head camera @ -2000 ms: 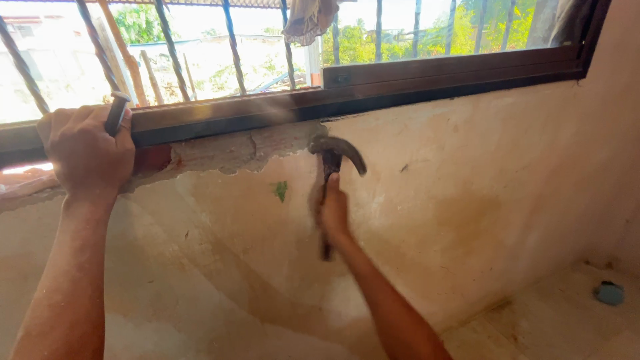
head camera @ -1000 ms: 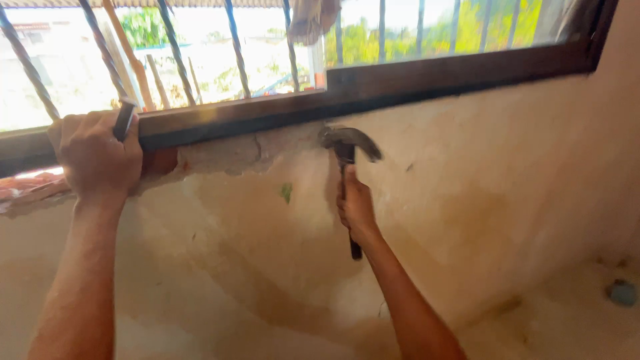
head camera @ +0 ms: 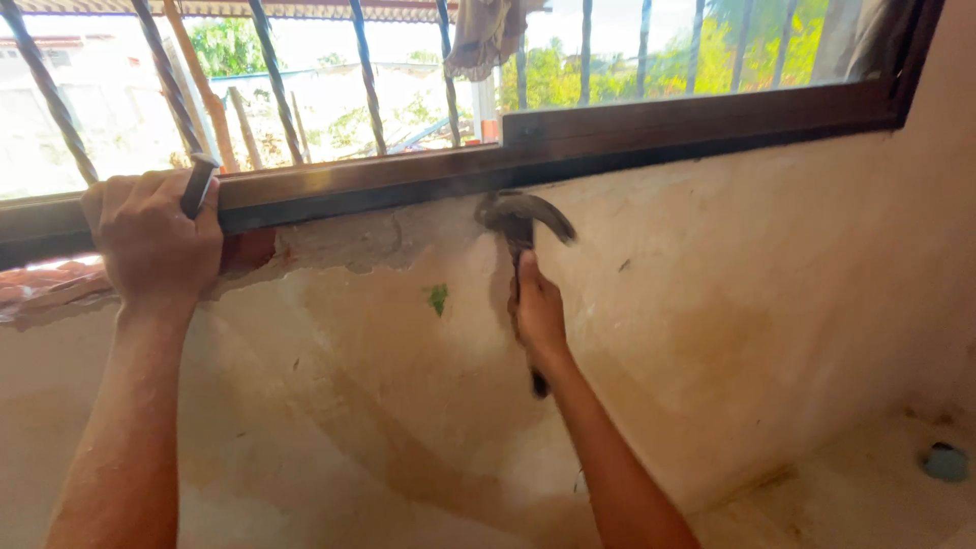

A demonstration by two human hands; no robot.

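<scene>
My right hand grips the dark handle of a claw hammer. The hammer's head is at the wall just below the window frame, its claw curving to the right. My left hand rests over the bottom rail of the window frame, with a metal chisel or thick bolt held between thumb and fingers, its flat head up. Below the rail runs a strip of chipped plaster, with reddish brick bared at the far left. The rest of the wall is plastered.
Twisted metal bars stand behind the window opening. A cloth hangs at the top middle. A sliding pane's frame fills the right side. A small grey-blue object lies on the floor at lower right. A green mark shows on the wall.
The hammer remains at the wall under the frame in my right hand, with only small shifts. My left hand stays on the rail with the metal piece.
</scene>
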